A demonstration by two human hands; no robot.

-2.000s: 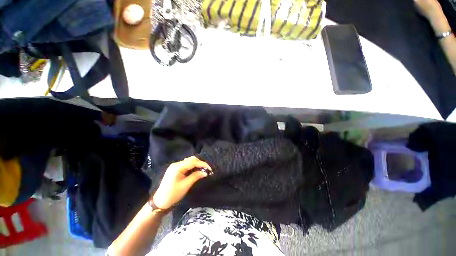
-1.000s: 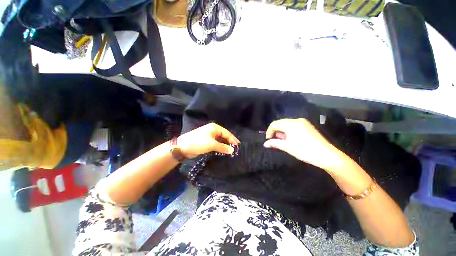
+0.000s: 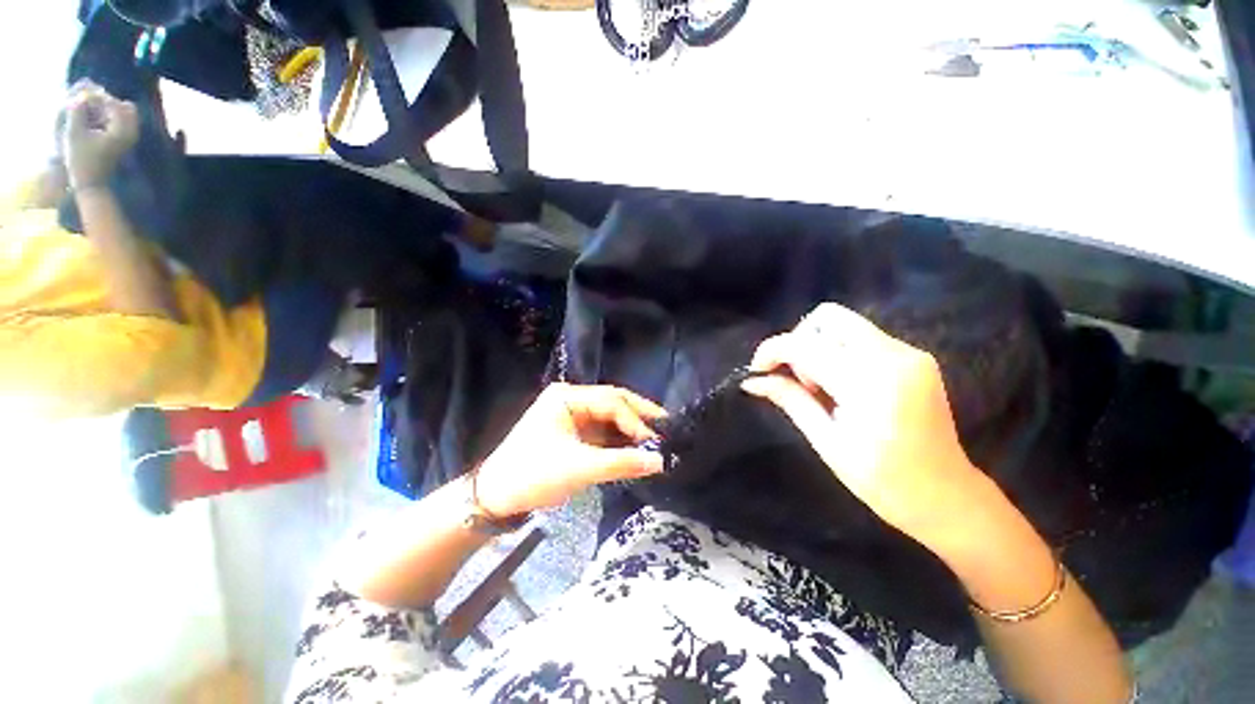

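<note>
A large black garment point(image 3: 853, 495) lies over my lap, with smoother, slightly shiny black cloth point(image 3: 743, 268) near the table edge. My left hand point(image 3: 571, 447) pinches a dark trimmed edge point(image 3: 702, 413) with bright flecks between thumb and fingers. My right hand point(image 3: 860, 406) pinches the same edge a short way to the right, with its fingertips at its upper end. The edge is raised in a short stretch between both hands. No needle or thread can be made out.
The white table point(image 3: 771, 151) crosses the top, with black scissor handles point(image 3: 668, 21) and bag straps point(image 3: 502, 124). A person in yellow point(image 3: 124, 316) is at the left, above a red stool point(image 3: 248, 447). A blue basket point(image 3: 399, 426) with black cloth stands left of my lap.
My right hand, apart from the cloth a second ago, has come down onto the trimmed edge near my left hand. The view has shifted left, showing more of the person in yellow.
</note>
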